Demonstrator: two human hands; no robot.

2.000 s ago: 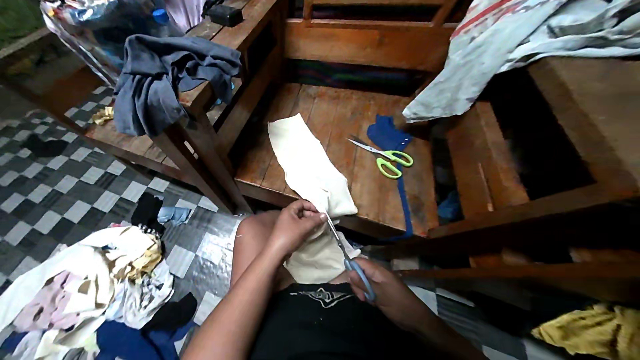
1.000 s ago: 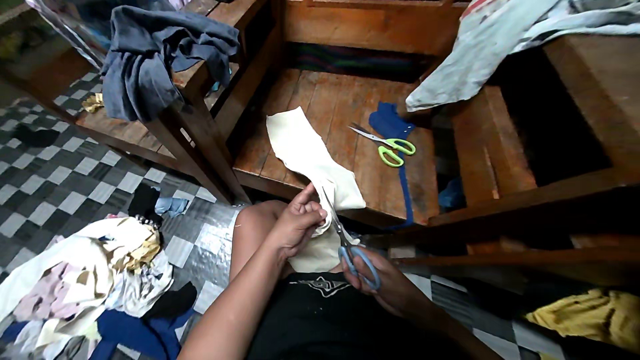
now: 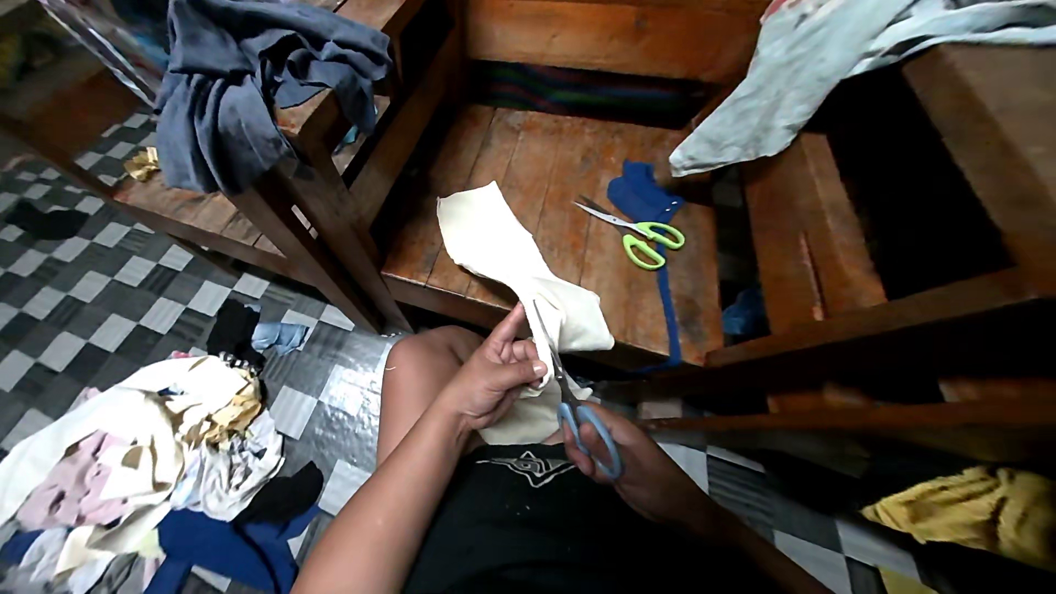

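My left hand (image 3: 503, 375) pinches the near edge of a cream cloth piece (image 3: 495, 235), its index finger extended along the fabric. The cloth runs from the wooden bench seat down towards my lap. In my right hand (image 3: 615, 454) are scissors with blue-grey handles (image 3: 608, 441), whose blades lie at the cloth just right of my left fingers. Another cream piece (image 3: 524, 419) lies on my lap, partly hidden by my hands. On the seat, scissors with lime-green handles (image 3: 643, 252) rest across a blue cloth scrap (image 3: 639, 191) with a long narrow strip.
The wooden bench seat (image 3: 561, 157) is in front of me. A dark grey garment (image 3: 223, 99) hangs over its left arm, a pale cloth (image 3: 767, 99) over the right. Mixed fabric scraps (image 3: 140, 445) lie on the checkered floor at left, a yellow cloth (image 3: 973, 507) at lower right.
My left index finger has extended along the cloth since the earliest frame. The far part of the cream cloth has shifted and bends differently on the seat. The lime-handled scissors have stayed put.
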